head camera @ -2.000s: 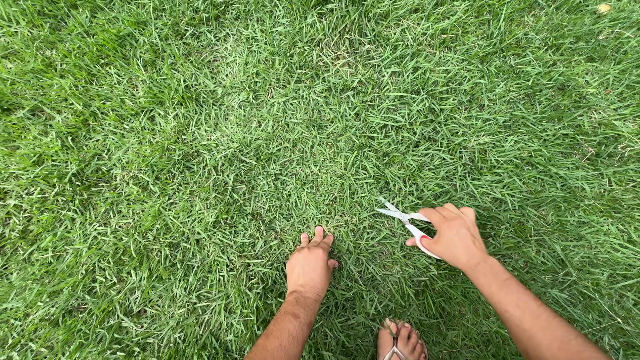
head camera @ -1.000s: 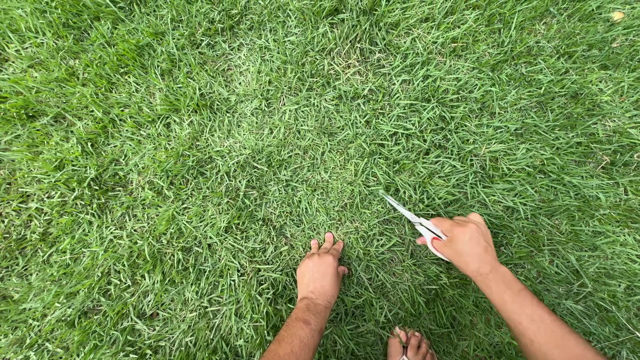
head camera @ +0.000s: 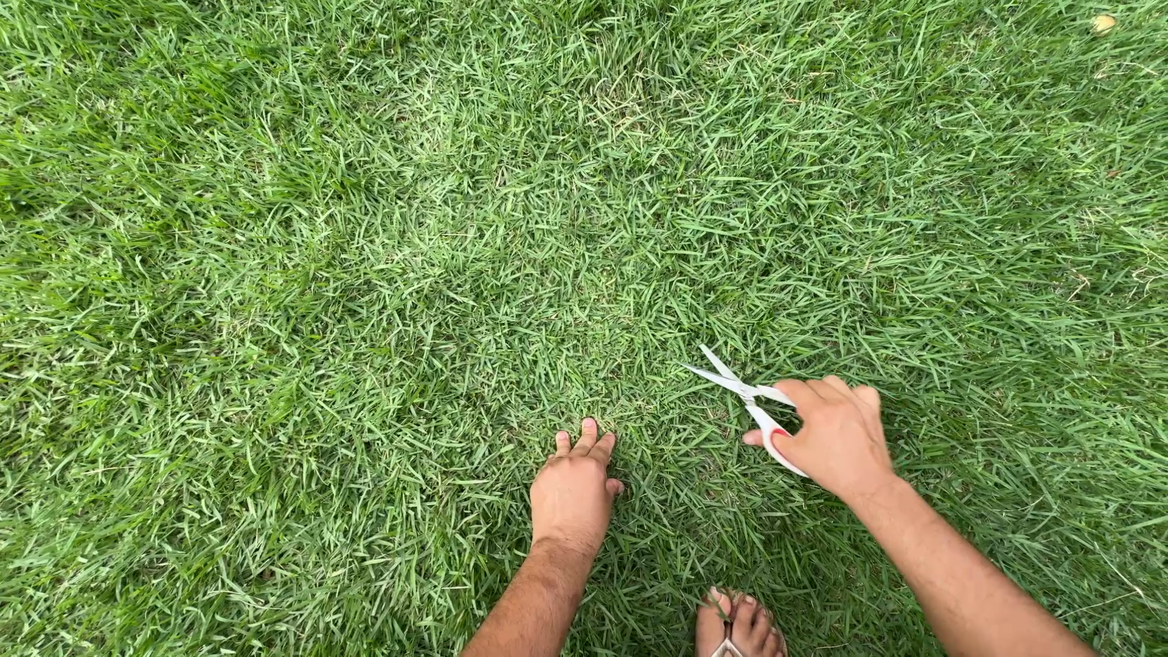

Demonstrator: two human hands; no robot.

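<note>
My right hand (head camera: 832, 436) grips a pair of scissors (head camera: 748, 392) by their white handles, which show red inside the thumb loop. The metal blades stand apart and point up and to the left, over the grass (head camera: 511, 301). Lower and to the left, my left hand (head camera: 575, 493) rests palm down on the grass, its fingers a little apart and nothing seen in it. Whether any blades of grass lie under its palm is hidden.
A foot in a thong sandal (head camera: 737, 630) stands on the grass at the bottom edge, between my forearms. Taller grass grows at the left and right. A small yellowish leaf (head camera: 1103, 24) lies at the top right.
The scissors' blades were apart two seconds ago, together one second ago, and are apart again now. My left hand stays on the grass.
</note>
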